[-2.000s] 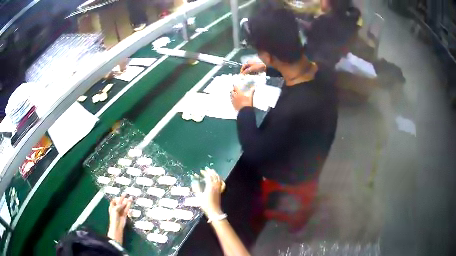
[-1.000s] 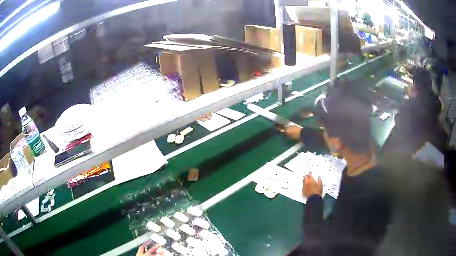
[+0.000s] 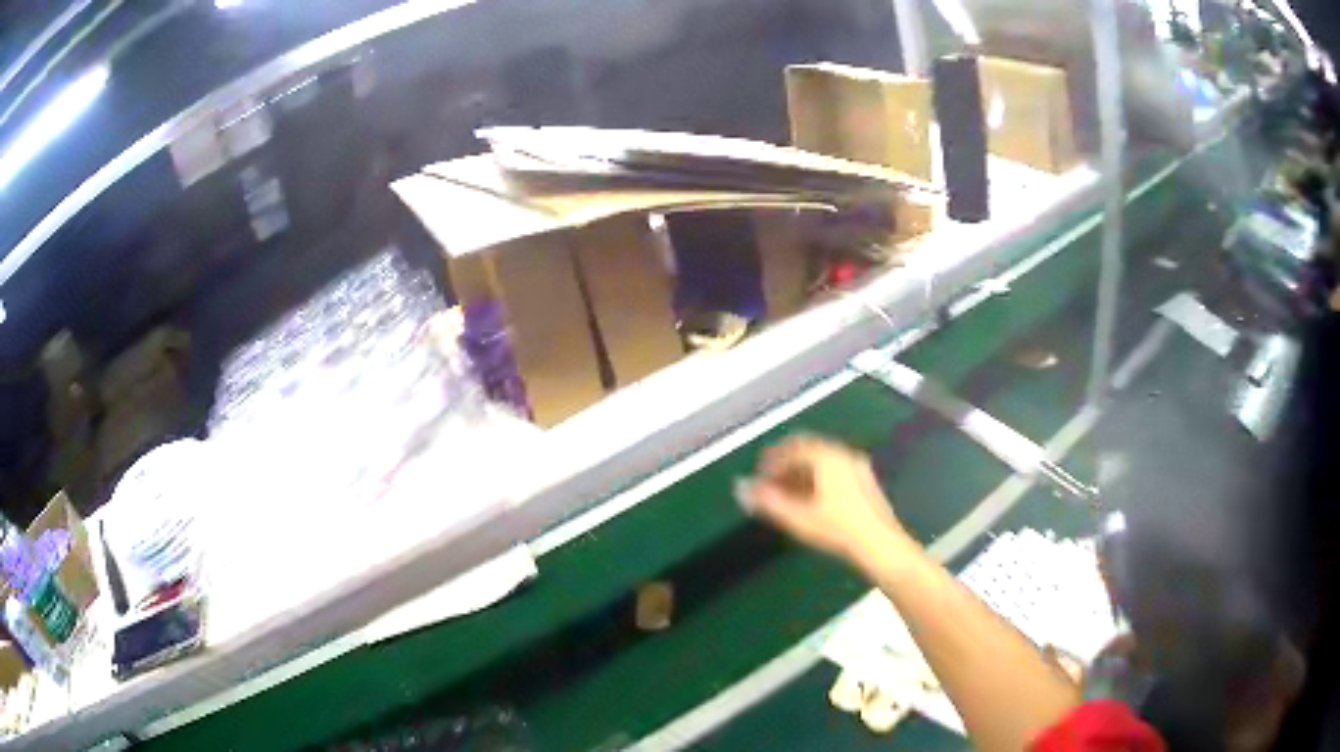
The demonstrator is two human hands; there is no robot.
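Observation:
My right hand point(image 3: 816, 492) reaches in from the lower right on a bare forearm with a red sleeve. It is raised above the green belt, blurred, with its fingers curled together. A small pale spot shows at the fingertips; I cannot tell whether it is a held piece. My left hand is out of the picture. A clear plastic tray point(image 3: 456, 732) shows only as a faint shiny edge at the bottom. Several cream housings point(image 3: 870, 699) lie on the bench beyond my forearm. A small brown piece point(image 3: 654, 605) lies on the belt, left of my forearm.
A pale rail point(image 3: 661, 411) runs along the belt's far side. Beyond it stand cartons point(image 3: 551, 323) under flat cardboard point(image 3: 632, 162). A phone point(image 3: 157, 635) lies at the lower left. A neighbour's dark head point(image 3: 1190, 558) is close at the right. A white strip point(image 3: 970, 423) crosses the belt.
The view has swung left and up. My right hand has come in over the belt. My left hand, the tray's white housings and the orange sheet have left the picture.

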